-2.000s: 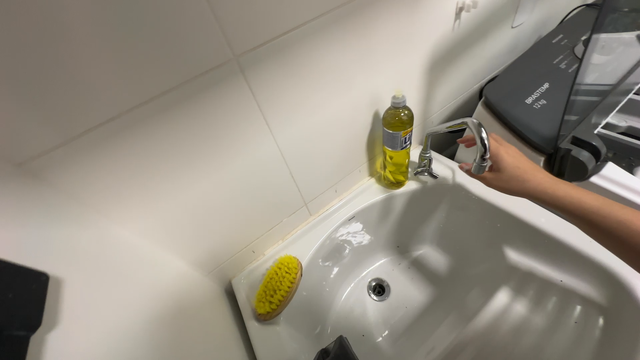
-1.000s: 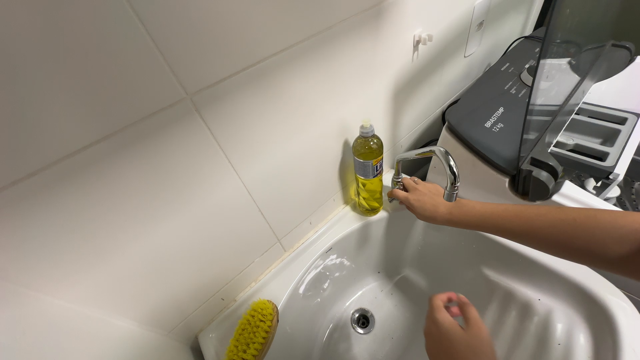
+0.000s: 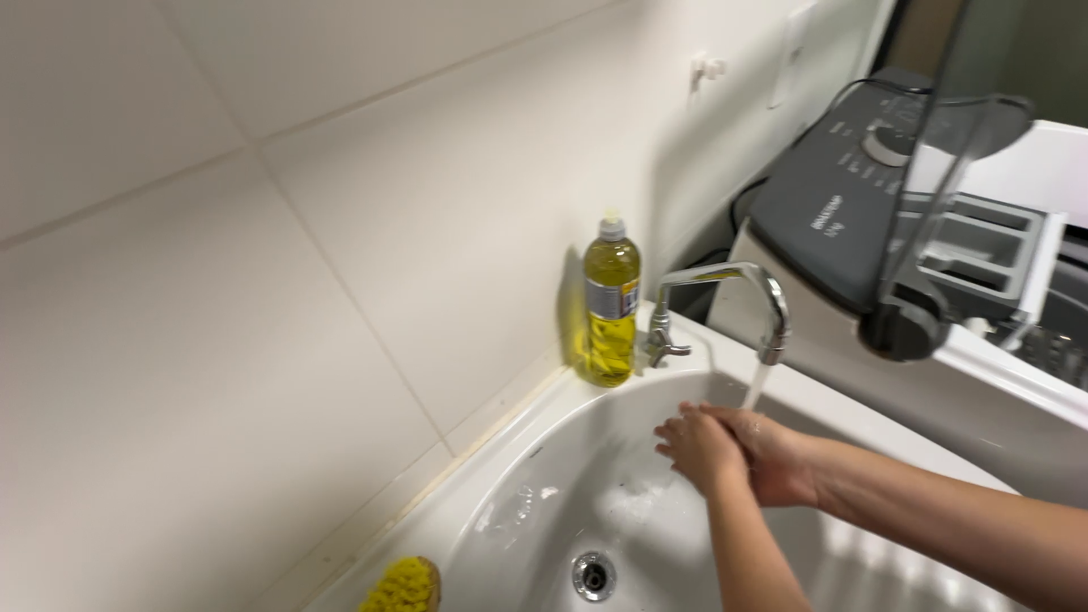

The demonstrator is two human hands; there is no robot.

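Water runs from the chrome faucet [image 3: 722, 276] onto my two hands, which press together over the white sink basin [image 3: 518, 518]. My left hand [image 3: 704, 450] lies over my right hand [image 3: 775, 459], palm toward palm, with several fingertips pointing up and left; neither shows an object in it. Behind them, on the sink's back corner, a clear plastic bottle of yellow liquid detergent [image 3: 610, 306] stands upright beside the faucet. A yellow-bristled scrub brush [image 3: 404, 586] rests on the left rim, partly cut off by the frame's lower edge.
The metal drain [image 3: 593, 575] is at the bottom of the basin. Right of the sink stands a top-loading washing machine with a dark control panel [image 3: 829, 195], a raised lid and a dispenser tray [image 3: 977, 246]. A tiled wall [image 3: 340, 255] bounds the left; a small hook [image 3: 704, 72] is on it.
My right hand has left the faucet's base and come down to meet my left hand, which has moved up under the spout. Water now flows, and the faucet handle is uncovered.
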